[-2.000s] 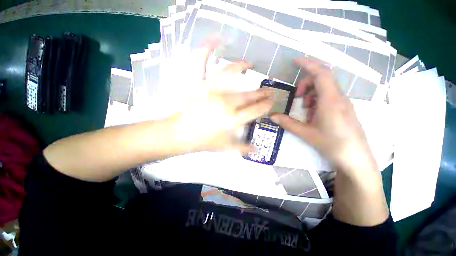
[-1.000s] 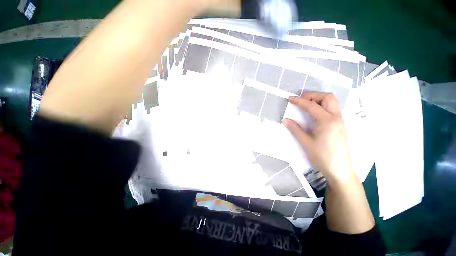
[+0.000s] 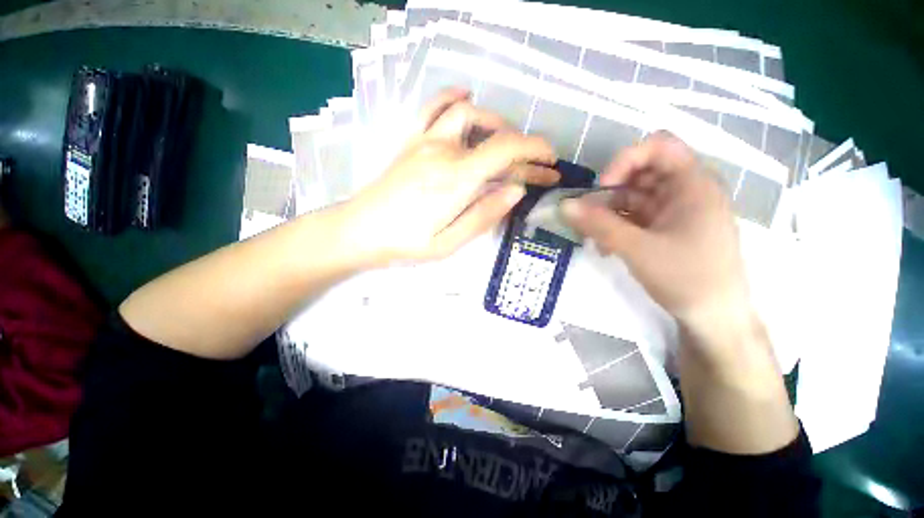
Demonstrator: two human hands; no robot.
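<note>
A keypad mobile phone (image 3: 527,278) lies on the pile of film sheets (image 3: 659,76), keypad end towards me. My left hand (image 3: 461,177) is at the phone's upper left edge, its fingertips on the phone's top. My right hand (image 3: 659,218) pinches a small see-through screen film (image 3: 552,214) between thumb and fingers over the phone's screen area. The film is tilted and curved; whether its lower edge touches the screen I cannot tell. The fingers partly hide the screen.
Several waiting phones (image 3: 81,152) stand close together at the left on the green bench. Plain white sheets (image 3: 851,304) lie at the right. A pale strip (image 3: 203,20) crosses the far left. A person's dark red sleeve (image 3: 41,344) shows at the left edge.
One second ago my left arm reached far forward with a blurred phone at the top edge. Now my left hand is back at a phone on the pile, and my right hand holds a film over it.
</note>
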